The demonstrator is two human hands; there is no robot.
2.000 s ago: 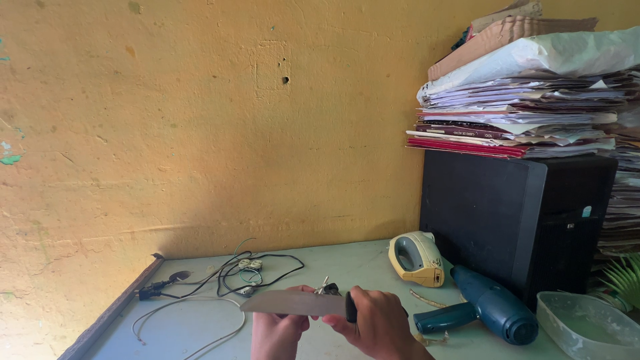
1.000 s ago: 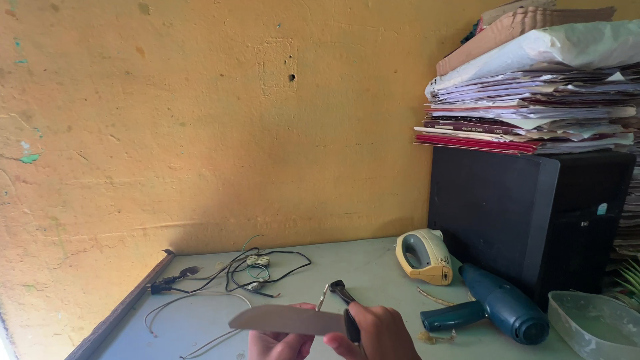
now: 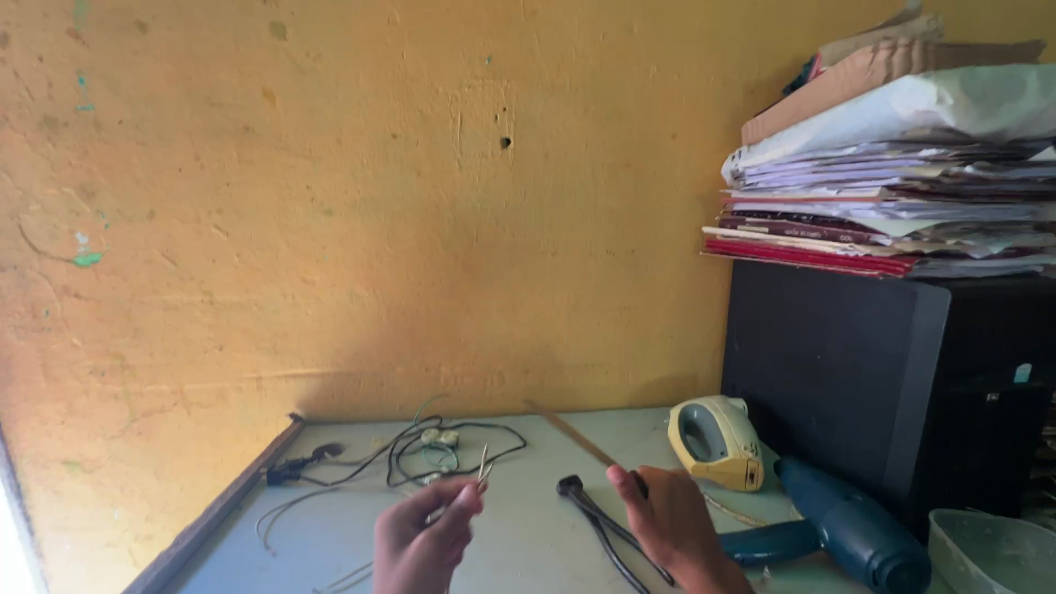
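Observation:
My left hand [image 3: 427, 535] pinches a thin wire [image 3: 484, 469], its pale ends sticking up above the fingertips. To its right, my right hand [image 3: 672, 524] grips the dark handle of a knife; the blade [image 3: 577, 437] points up and left, seen nearly edge-on. Between the hands, a black cable with a dark end piece [image 3: 569, 485] runs down toward the right wrist. Behind my left hand lie tangled black cables [image 3: 396, 452] with pale connectors [image 3: 440, 437]. A dark plug [image 3: 285, 474] and a loose grey wire [image 3: 272, 513] are farther left.
On the right are a cream handheld appliance body [image 3: 716, 444], a teal hair dryer [image 3: 858, 528] and a clear plastic tub [image 3: 990, 549]. A black computer case [image 3: 833, 371] bears stacked papers [image 3: 874, 206]. A raised edge [image 3: 219, 507] bounds the table's left side; a yellow wall [image 3: 495, 247] stands behind.
My hands have moved apart. The knife, earlier broadside across the front of both hands, is now on the right, angled up and left. The wire ends in my left hand now show.

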